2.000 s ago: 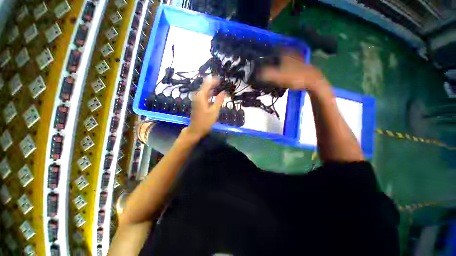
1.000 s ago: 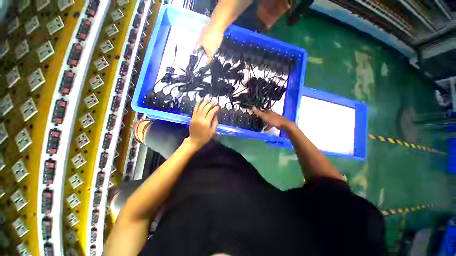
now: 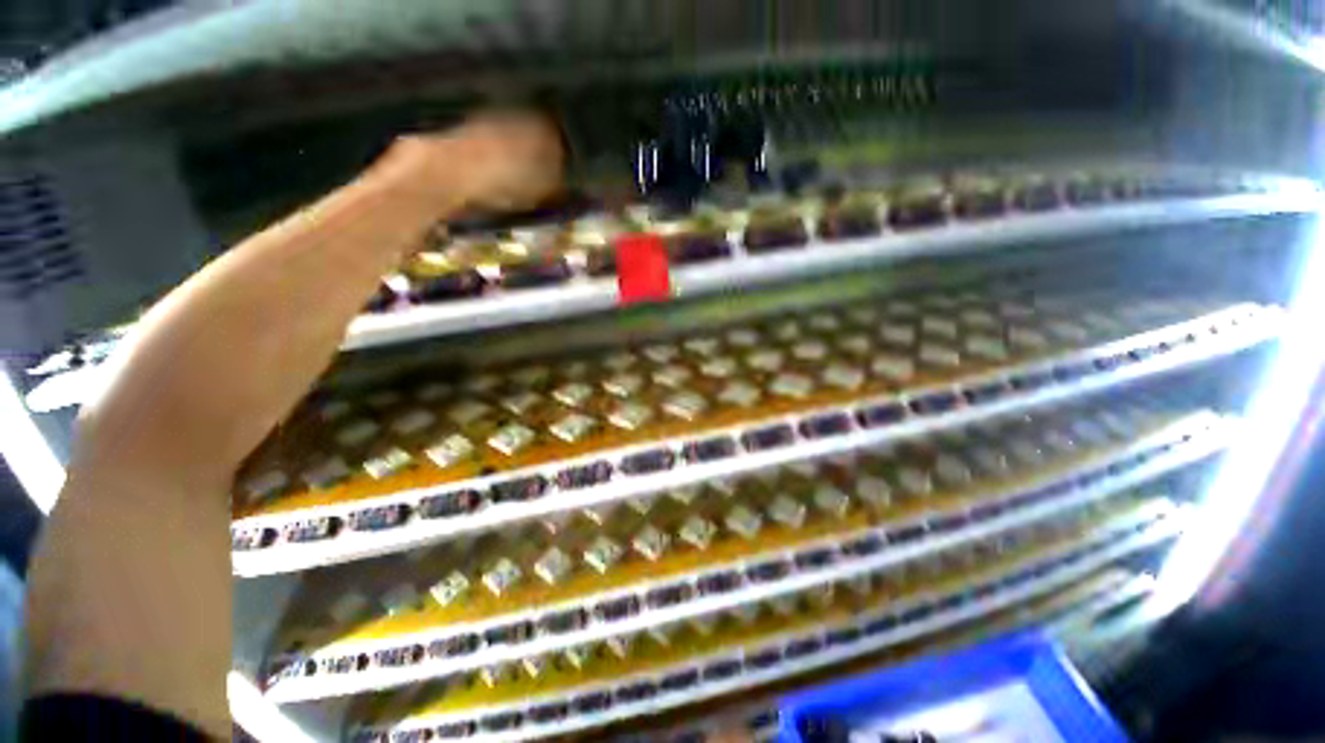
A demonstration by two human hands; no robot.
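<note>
My left hand is raised at the upper shelf of the rack, left of the middle. It is blurred and its fingers are lost in the dark, so whether it holds anything cannot be told. Black power adapters stand on the upper shelf to the right of the hand, apart from it and blurred. A red tag sits on that shelf's white front edge, below and right of the hand. My right hand is not in view.
Lower shelves with pale sockets and small dark modules along white edges run across the view. A blue bin with a white liner and dark items is cut off at the bottom right. Bright light strips line the rack's side.
The view has swung from the bin up to the rack. My left hand has left the bin and is up at the upper shelf. My right hand has gone out of view.
</note>
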